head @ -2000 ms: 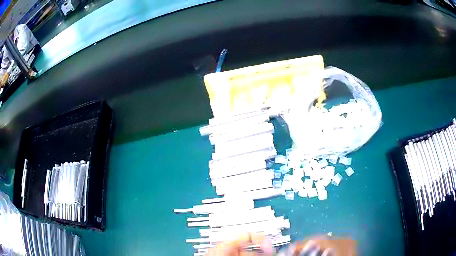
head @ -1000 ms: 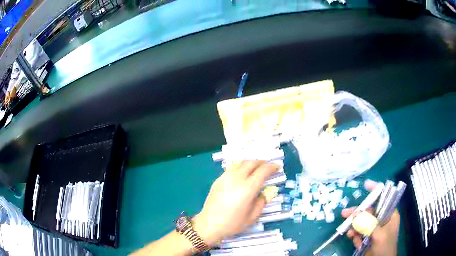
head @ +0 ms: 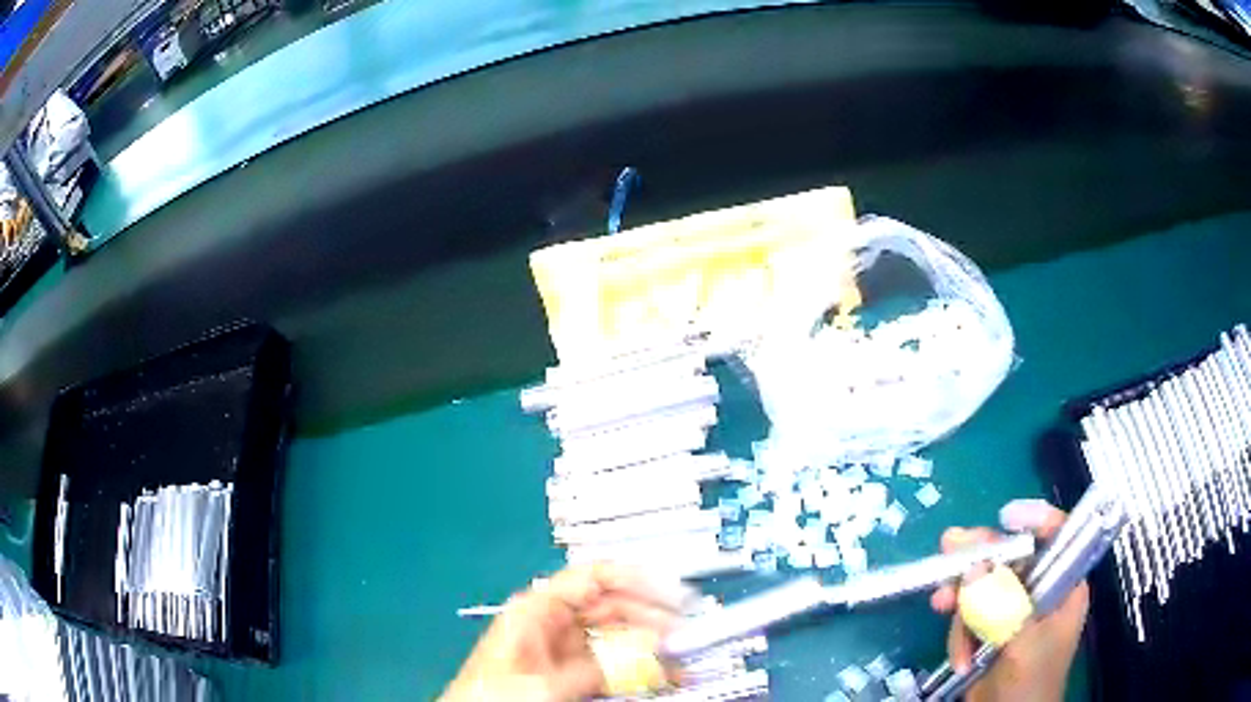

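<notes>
My left hand point(head: 590, 638), with a yellow finger cot, holds the left end of a metal tube point(head: 748, 613) at the bottom centre. A thinner bright rod point(head: 919, 572) runs from that tube to the fingers of my right hand point(head: 1022, 617). My right hand, also with a yellow cot, holds several other metal tubes point(head: 1077, 551) against its palm. Stacked tubes point(head: 634, 460) lie behind my left hand, partly hidden by it. Small translucent inserts point(head: 823, 510) lie in a loose heap right of the stack; a few more lie below the held rod.
A yellow block point(head: 700, 274) and an open clear bag of inserts point(head: 892, 364) stand behind. The left black tray point(head: 165, 425) holds some tubes; the right black tray point(head: 1077, 460) holds rows of tubes. A large clear bag point(head: 82, 645) is at bottom left. A small blue item point(head: 622, 199) lies on the dark strip.
My left hand has moved from the stack down towards my right hand and now holds a tube. The right hand's thin rod has swung up to meet it. The camera view has shifted slightly.
</notes>
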